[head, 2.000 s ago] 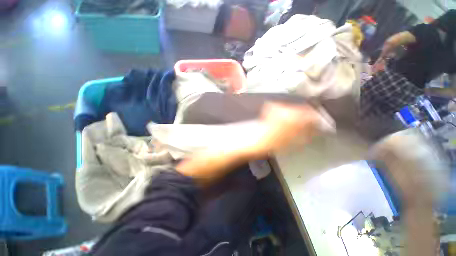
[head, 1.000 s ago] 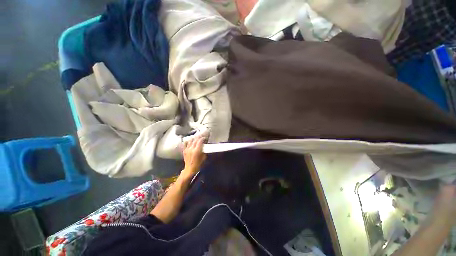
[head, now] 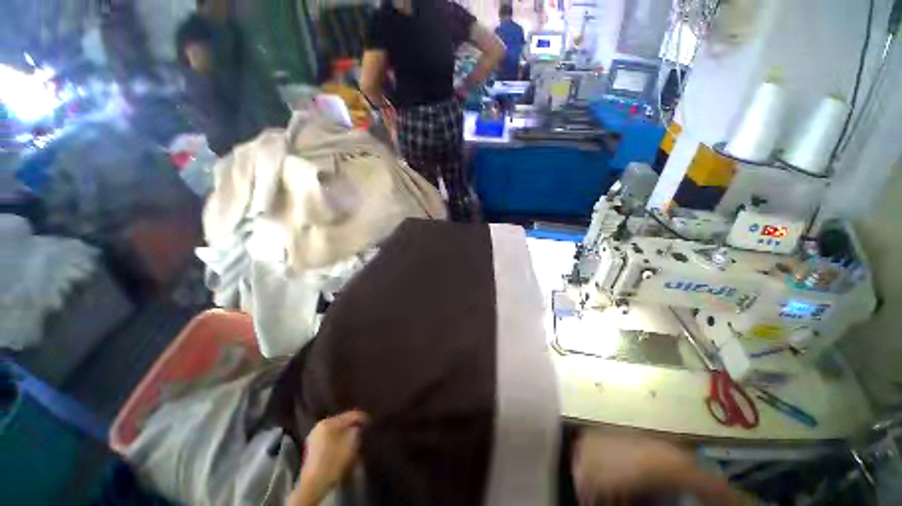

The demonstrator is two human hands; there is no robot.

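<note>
The dark brown fabric panel (head: 425,326) hangs in front of me at the left end of the machine table, with the off-white band (head: 519,366) running down its right edge. My left hand (head: 334,450) pinches the brown panel at its lower left. My right hand (head: 623,466) is blurred at the band's lower right; whether it grips the cloth cannot be told. The white sewing machine (head: 682,282) stands to the right, its needle area brightly lit and apart from the panel.
Red-handled scissors (head: 732,400) and blue snips (head: 786,407) lie on the machine table (head: 633,395). Beige cloth (head: 307,193) is heaped behind the panel. A pink basket (head: 178,366) holds cloth at left. A person (head: 425,89) stands beyond; thread cones (head: 757,124) stand behind the machine.
The view has swung up and right to the machine. The panel and band, stretched sideways before, now run away from me. My left hand has moved from the band's end to the brown cloth.
</note>
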